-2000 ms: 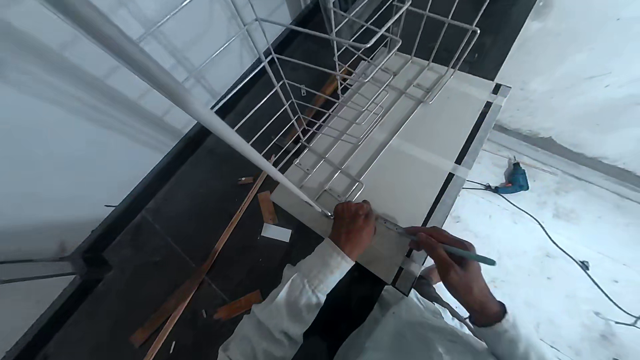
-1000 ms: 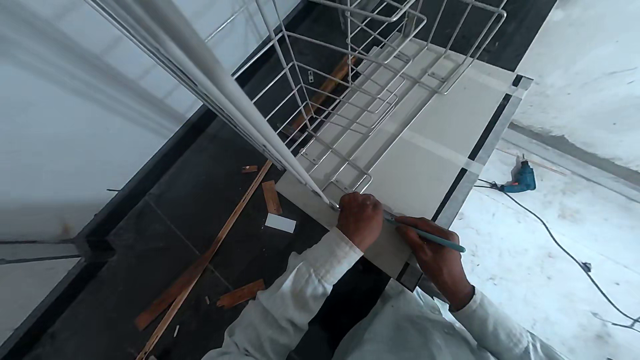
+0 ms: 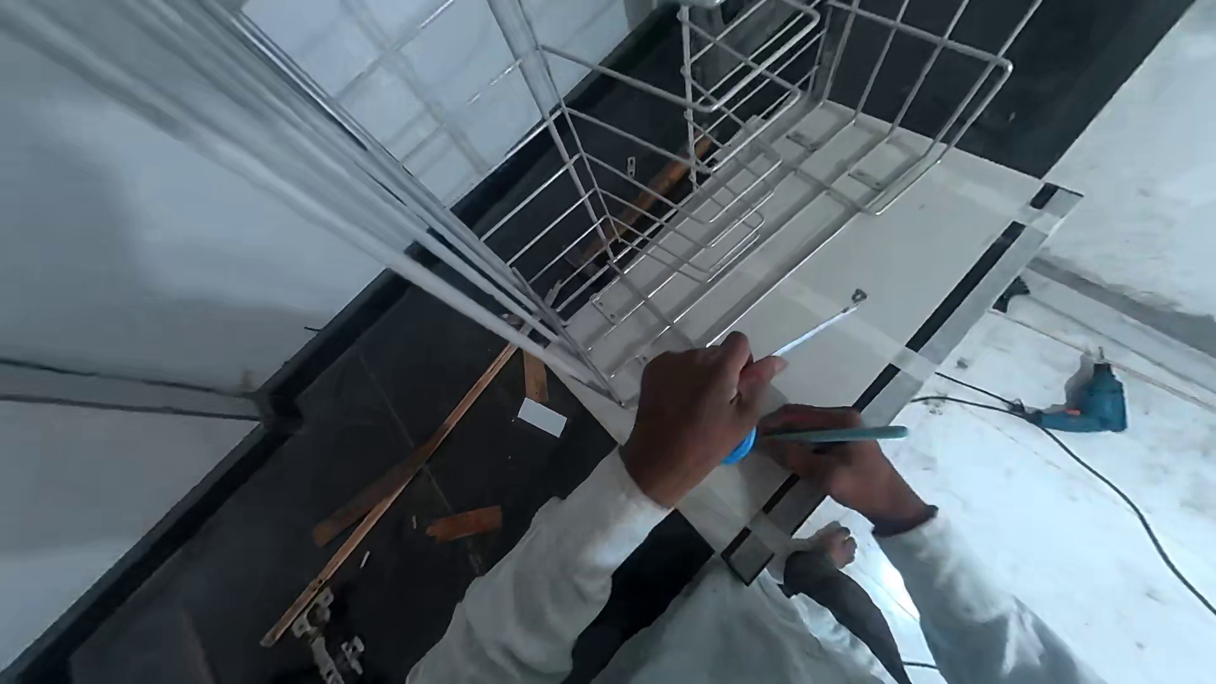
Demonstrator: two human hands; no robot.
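My left hand (image 3: 691, 418) is closed around a blue tape measure (image 3: 739, 448), most of which the fingers hide. A short length of its blade (image 3: 815, 331) sticks out over the white cabinet panel (image 3: 917, 223), its end hook up and to the right. Close beside it, my right hand (image 3: 836, 461) holds a slim teal pencil or pen (image 3: 845, 434); the tip is hidden between the hands. A white wire pull-out basket frame (image 3: 665, 237) stands on the panel beyond both hands.
A teal power drill (image 3: 1092, 399) with a black cord lies on the pale floor at right. At left, the dark tiles hold a long wooden strip (image 3: 399, 489), wood offcuts (image 3: 465, 523), a small white piece (image 3: 541, 418) and metal hinges (image 3: 328, 636). A wall edges the left side.
The tape's blade now shows beyond my left hand, pointing away from the frame's near corner, where that hand was earlier. My right hand remains close by with the teal pencil or pen.
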